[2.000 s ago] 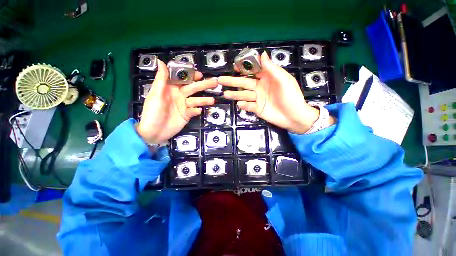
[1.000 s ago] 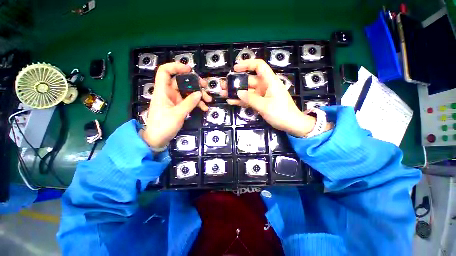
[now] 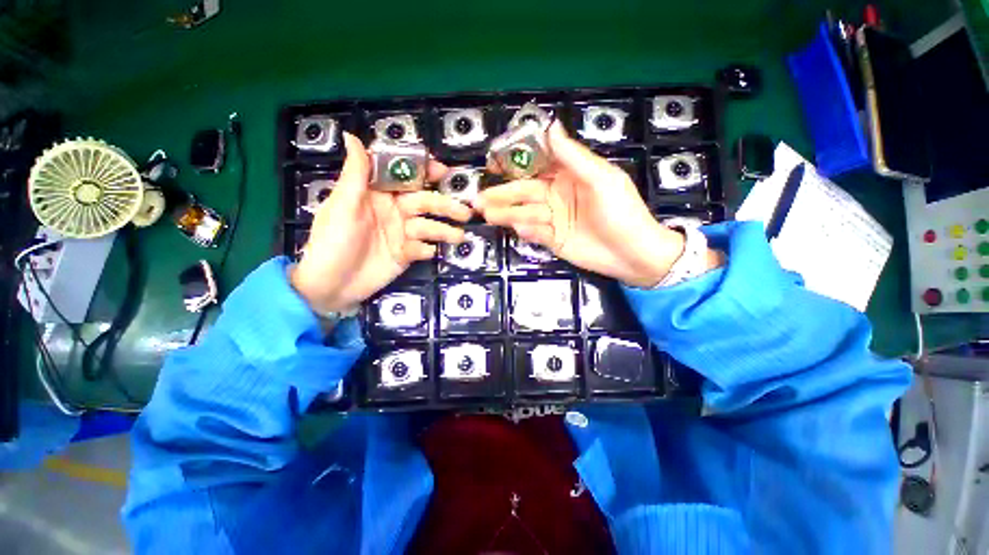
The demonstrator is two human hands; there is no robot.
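Note:
My left hand [image 3: 374,233] holds a smartwatch unit [image 3: 399,167] at its fingertips, its silvery back with a dark, greenish round centre facing up. My right hand [image 3: 580,206] holds another smartwatch unit [image 3: 518,152], also back up and slightly tilted. Both units are above the black blister tray [image 3: 471,410], and my fingertips almost meet between them. Silver-white watch backs sit in many tray pockets. One front-row pocket shows a dark, glossy square [image 3: 619,359]. My hands and sleeves hide part of the tray.
A cream fan [image 3: 87,188], white power box [image 3: 74,276], cable and loose watches [image 3: 208,150] are at left. At right are a white sheet [image 3: 840,239] with a pen [image 3: 785,201], a blue holder [image 3: 829,103], dark devices and a test box [image 3: 959,260] with coloured buttons.
One second ago both units showed dark fronts with small lit marks. Now both are turned over with their silvery backs up, and my hands have opened more beneath them.

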